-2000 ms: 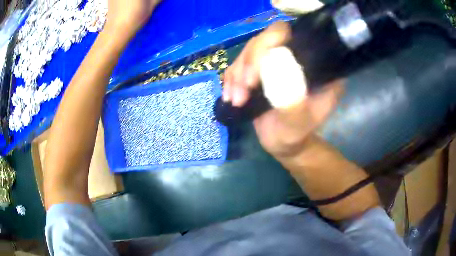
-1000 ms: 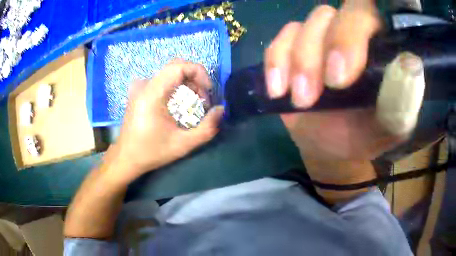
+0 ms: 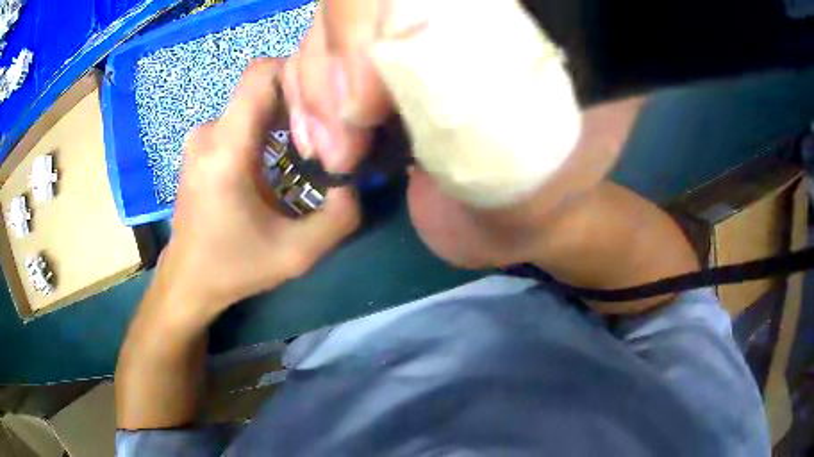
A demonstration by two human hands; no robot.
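My left hand (image 3: 228, 201) holds a white electrical insert (image 3: 290, 178) with silver and brass-coloured metal bits, between thumb and curled fingers. My right hand (image 3: 535, 210) grips the black electric screwdriver (image 3: 660, 45), with a cream finger wrap (image 3: 491, 98) large near the camera. The screwdriver's dark nose (image 3: 332, 178) meets the insert's edge in view; whether it touches a screw cannot be told. Behind my left hand is the light-blue screw tray (image 3: 114, 143) filled with small silvery screws (image 3: 174, 98).
A shallow cardboard box (image 3: 85, 223) left of the screw tray holds several white parts (image 3: 43, 177). A deep-blue sheet-covered board (image 3: 67, 54) lies behind, with white parts at its edge. The black cord (image 3: 660, 287) crosses my right wrist. Cartons (image 3: 759, 232) stand below at right.
The screwdriver nose has come over the insert in my left hand, and my right hand has moved left and nearer the camera. The insert is turned, showing more metal. The tray and box appear further left.
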